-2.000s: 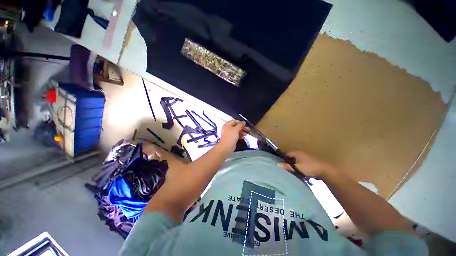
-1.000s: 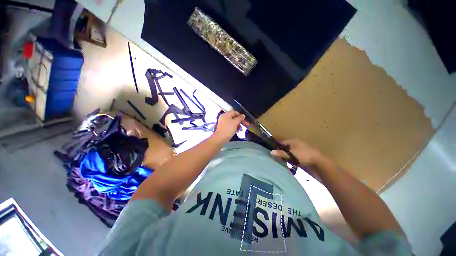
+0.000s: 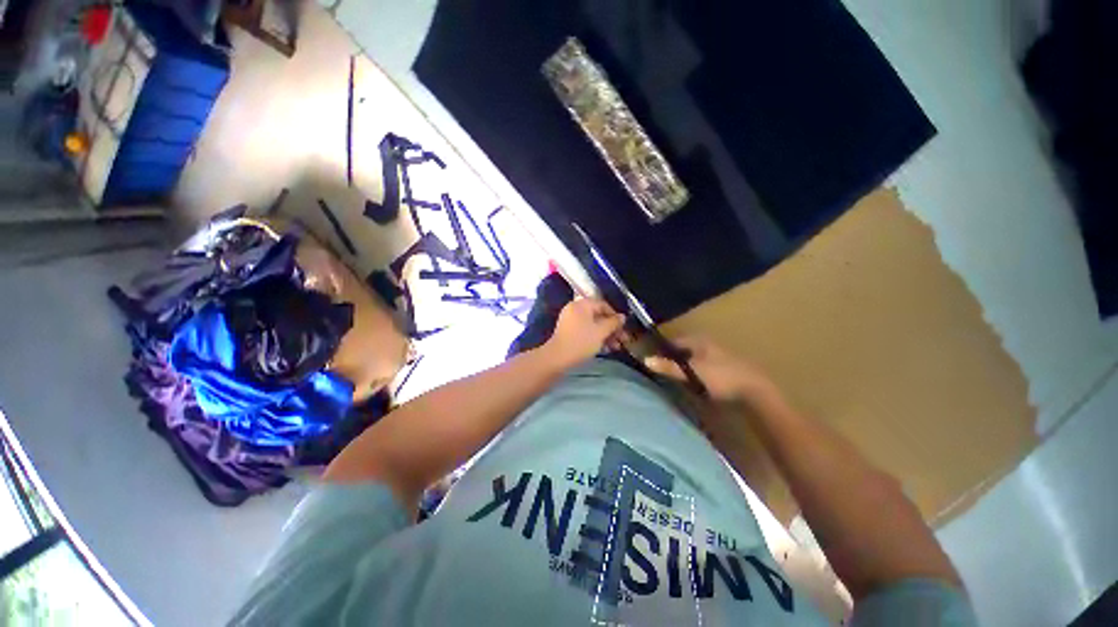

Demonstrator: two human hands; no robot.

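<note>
A black cloth panel (image 3: 785,147) lies flat on the table, with a mottled brown-silver bar weight (image 3: 616,130) on it. My right hand (image 3: 711,370) is closed around the dark handles of long shears (image 3: 617,279), whose silver blades point up and left along the panel's near corner. My left hand (image 3: 591,328) is just left of the shears, its fingers pinched on dark fabric at the panel's near edge. A dark piece (image 3: 543,316) hangs beside that hand. The fingertips and shears' handles are partly hidden and blurred.
Brown paper (image 3: 877,355) with a ragged edge lies right of the panel. Black offcuts (image 3: 460,251) are scattered on the floor left of the table edge. A scrap-filled box (image 3: 264,337) stands lower left, a blue crate (image 3: 159,110) upper left. Dark cloth (image 3: 1085,147) lies far right.
The view has shifted and turned, so the panel and weight sit further right. The shears' blades now lie closer along the panel edge. A dark piece shows more clearly beside my left hand.
</note>
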